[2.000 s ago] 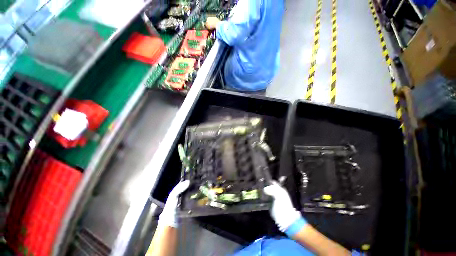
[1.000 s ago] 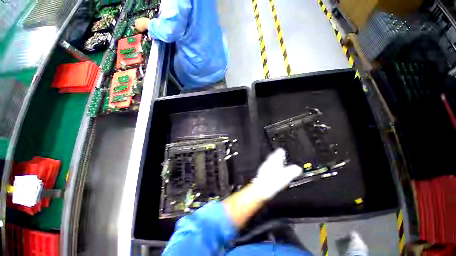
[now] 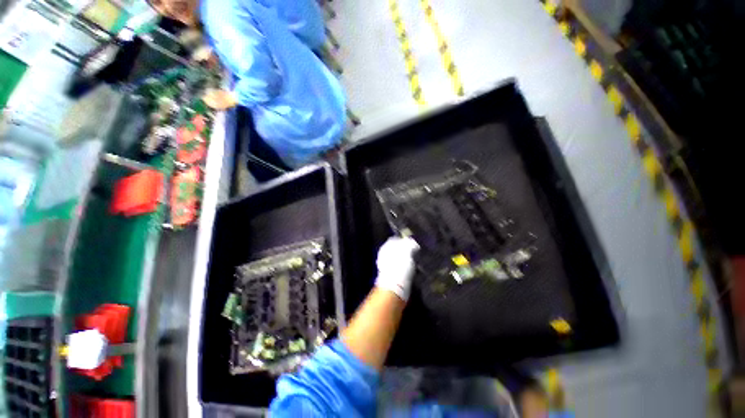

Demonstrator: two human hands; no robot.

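Observation:
My left hand (image 3: 396, 265), in a white glove, reaches into the right black tote (image 3: 572, 269). Its fingertips are at the left edge of a black carrier fixture (image 3: 448, 219). Blur hides whether they grip it. This carrier has green and pale parts along its near edge. A second carrier fixture (image 3: 279, 306) lies in the left black tote (image 3: 225, 269), with small green boards around its edges. My right hand does not show clearly. A blurred skin-coloured patch at the bottom edge may be my right forearm.
A person in blue (image 3: 286, 90) stands by the line ahead. Red plates (image 3: 186, 196) on boards lie on the conveyor to the left. Red pieces (image 3: 137, 193) lie on the green shelf (image 3: 102, 253). Yellow-black tape (image 3: 645, 147) marks the floor at right.
The carrier once held in both hands now lies in the left tote. My left hand has moved to the right tote's carrier. The right tote now sits angled against the left one.

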